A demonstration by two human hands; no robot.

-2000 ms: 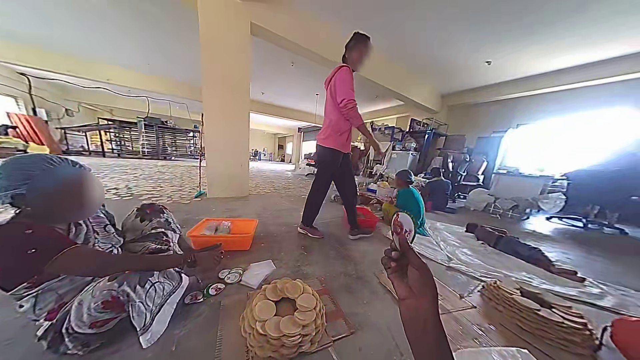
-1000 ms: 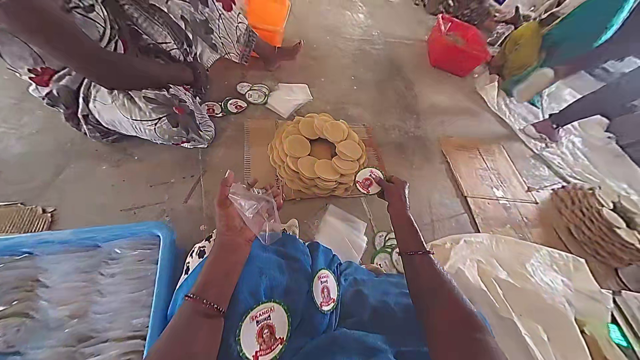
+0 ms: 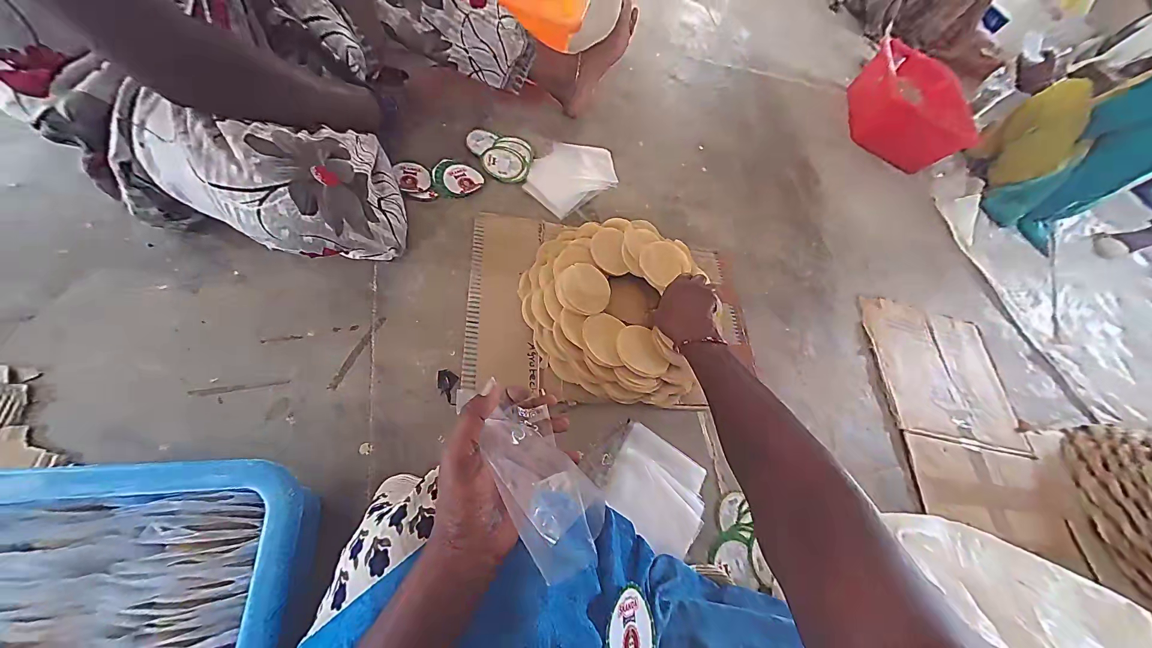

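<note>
My left hand (image 3: 481, 486) holds a clear plastic bag (image 3: 544, 499) above my lap. My right hand (image 3: 688, 310) is at the right side of a ring-shaped stack of thin round tan discs (image 3: 585, 288), its fingers bent over the discs; whether it grips one is hidden. The stack lies on a piece of cardboard (image 3: 499, 297) on the floor. Between my lap and the stack lies a pile of clear plastic bags (image 3: 652, 490). Round printed labels (image 3: 736, 549) lie partly behind my right forearm. Another round label (image 3: 632, 621) rests on my blue clothing.
A blue crate (image 3: 279, 477) of filled clear packets stands at lower left. A seated person in patterned cloth (image 3: 270, 180) is at upper left, near round labels (image 3: 459, 178) and plastic sheets (image 3: 571, 175). A red container (image 3: 909, 108) and flat cardboard (image 3: 945, 378) are at right.
My right hand has moved onto the stack; the round label it held a second ago is no longer seen in it. My left hand still holds the bag. The view tilted down sharply after the first frame.
</note>
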